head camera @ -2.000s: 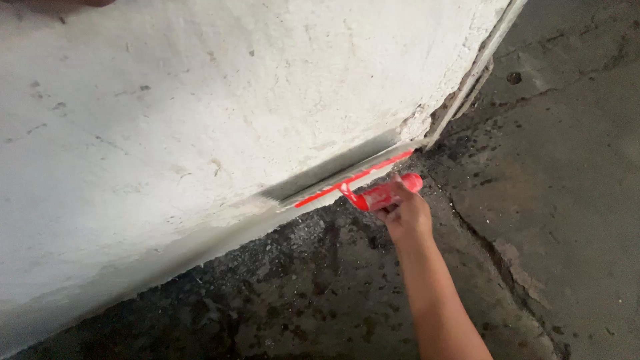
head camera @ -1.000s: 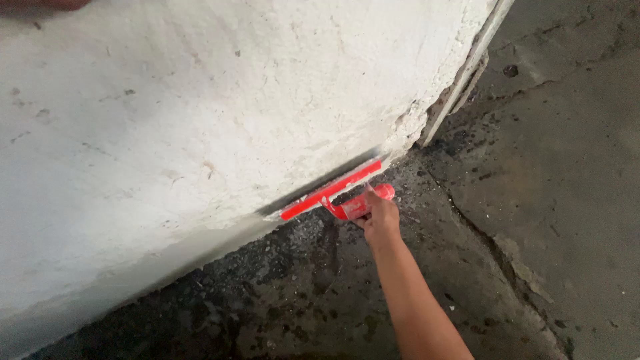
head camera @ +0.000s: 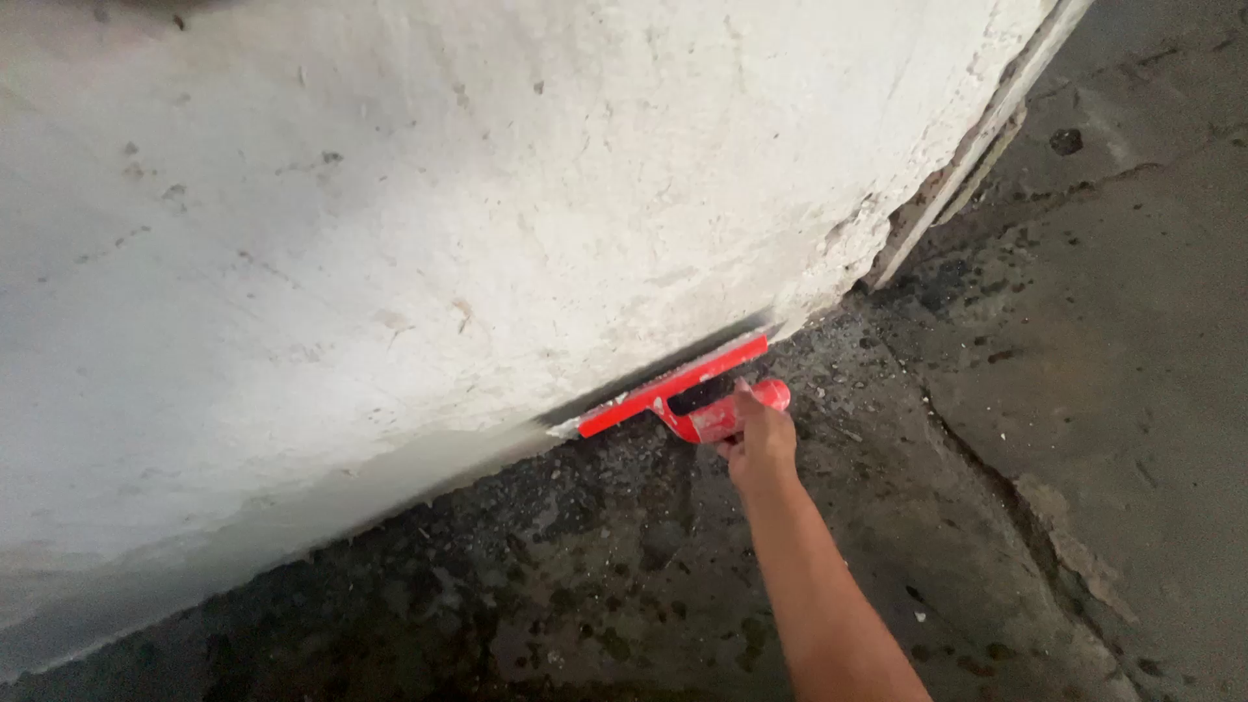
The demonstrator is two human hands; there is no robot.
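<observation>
My right hand (head camera: pixel 762 439) is closed around the red handle of a plastering trowel (head camera: pixel 675 385), which is smeared with white material. The trowel's long edge lies against the bottom of a white plastered wall (head camera: pixel 468 214), just above the dark floor. A grey, damp-looking band (head camera: pixel 322 487) runs along the wall's foot to the left of the blade. My left hand is not in view; a blurred dark shape at the top left edge cannot be told.
Rough, broken plaster (head camera: pixel 863 234) marks the wall's corner, beside a narrow upright strip (head camera: pixel 975 156). The concrete floor (head camera: pixel 1150 370) has a long crack (head camera: pixel 994 478), dark spots and small crumbs along the wall.
My right hand and the trowel have moved left along the foot of the wall, away from the broken corner. The hand has kept its hold on the handle.
</observation>
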